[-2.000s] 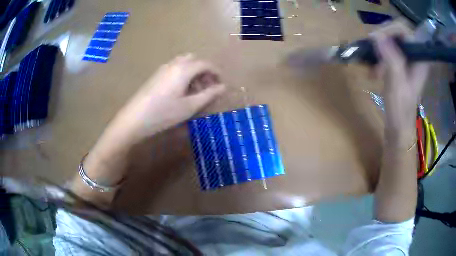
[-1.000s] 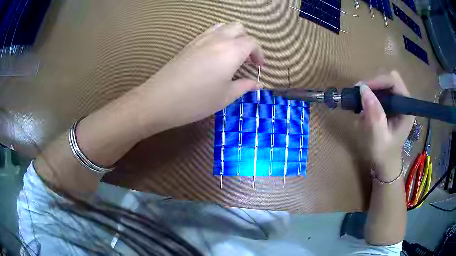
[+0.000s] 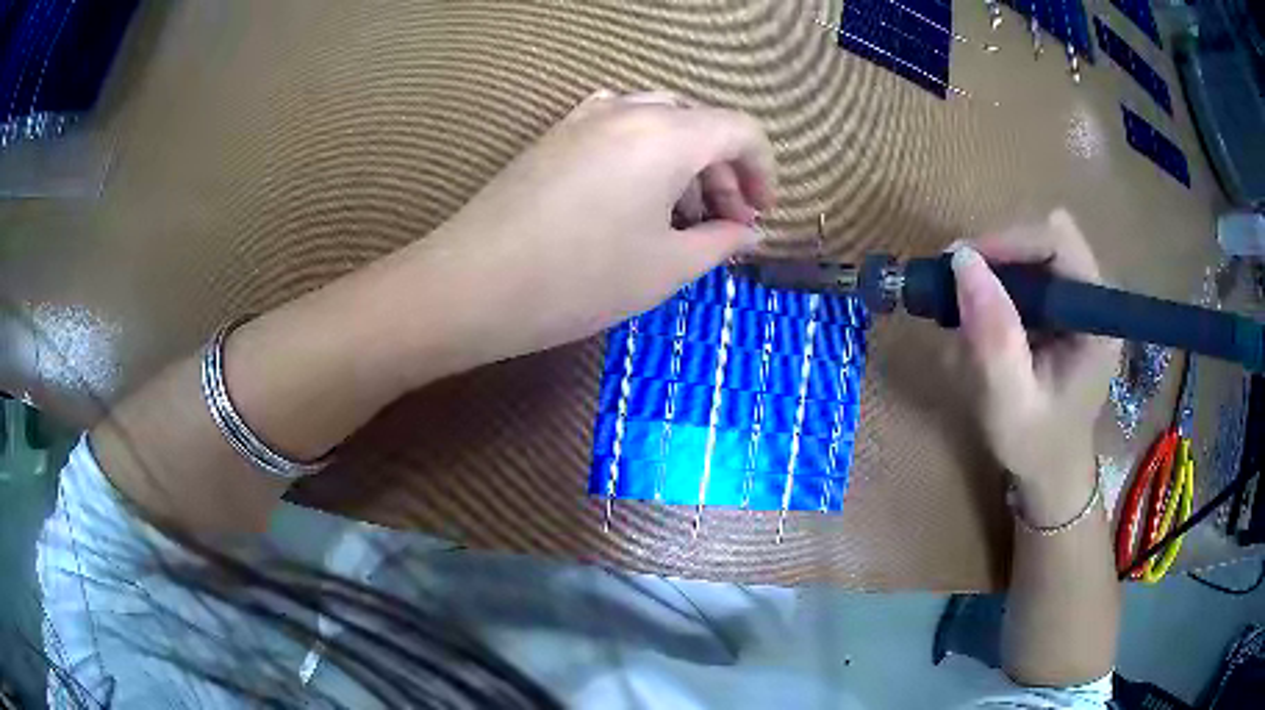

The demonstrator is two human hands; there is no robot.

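A bright blue cell string (image 3: 721, 402) lies flat on the brown table, with ribbon tails past its near edge. My left hand (image 3: 624, 208) is over its far left corner, thumb and fingertips pinched at a tabbing ribbon (image 3: 731, 289) by the far edge; the fingers largely hide the ribbon's end. My right hand (image 3: 1034, 340) holds the soldering iron (image 3: 1054, 298) by its black handle, level and pointing left. Its metal tip is at the string's far edge, close to my left fingertips. Whether the tip touches the ribbon cannot be told.
A dark tabbed cell piece (image 3: 895, 42) lies at the far side, with narrow cell strips (image 3: 1156, 143) farther right. A red-and-yellow-handled tool (image 3: 1156, 506) and a silvery heap (image 3: 1140, 388) are at the right. Dark stacked cells (image 3: 56, 63) stand far left. Blurred hair hangs across the lower left.
Since the first frame, both hands have come to the string's far edge, and the iron with them. In the last second, my left fingers drew closer together and the iron tip shifted slightly left.
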